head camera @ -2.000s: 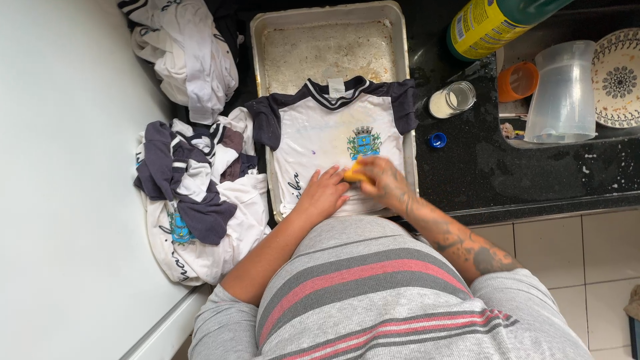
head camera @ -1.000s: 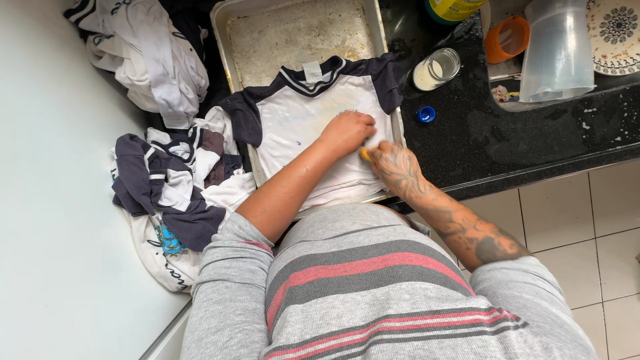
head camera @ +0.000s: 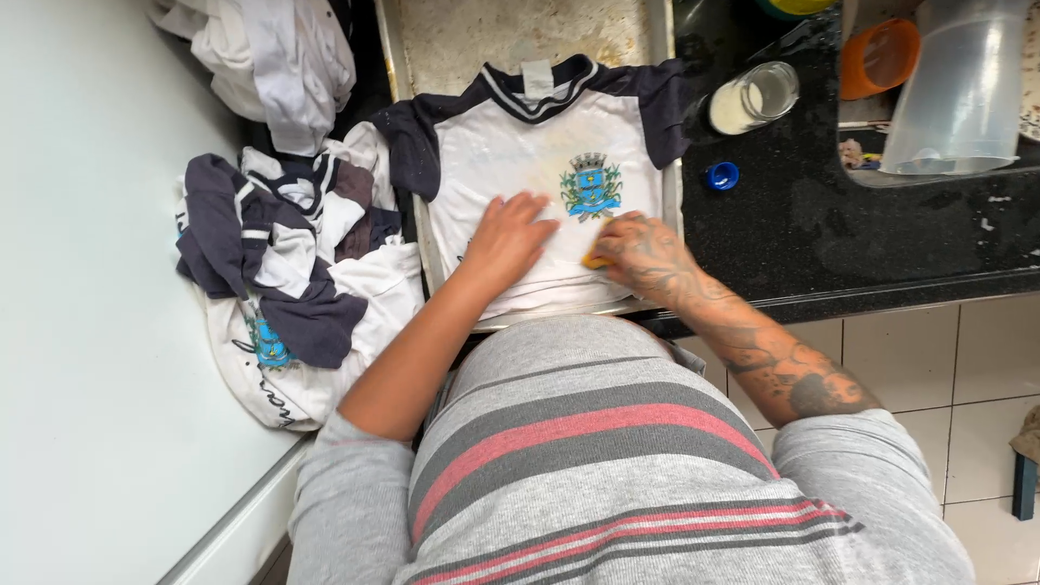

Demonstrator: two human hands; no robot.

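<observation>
A small white T-shirt (head camera: 504,154) with dark raglan sleeves, a striped collar and a blue-green crest lies face up across a worn metal baking tray (head camera: 520,41). My left hand (head camera: 510,244) rests flat on the shirt's lower front, fingers somewhat apart, holding nothing. Below the crest, my right hand (head camera: 646,252) grips a yellow object (head camera: 597,258), perhaps a sponge or piece of soap, mostly hidden by the fingers, against the cloth. Faint yellowish marks show on the chest. To the right of the shirt, a glass jar with white contents (head camera: 739,106) stands near a blue cap (head camera: 721,175).
Piled clothes (head camera: 301,252) in white and dark cloth lie left of the tray, with more white garments (head camera: 276,65) behind. A sink (head camera: 902,175) at the right holds an orange cup (head camera: 881,61) and a translucent plastic container (head camera: 951,97). A black stone countertop (head camera: 796,219) surrounds them.
My left hand has moved left, away from my right hand, and the crest it hid one second ago shows again. My right hand still holds the yellow object.
</observation>
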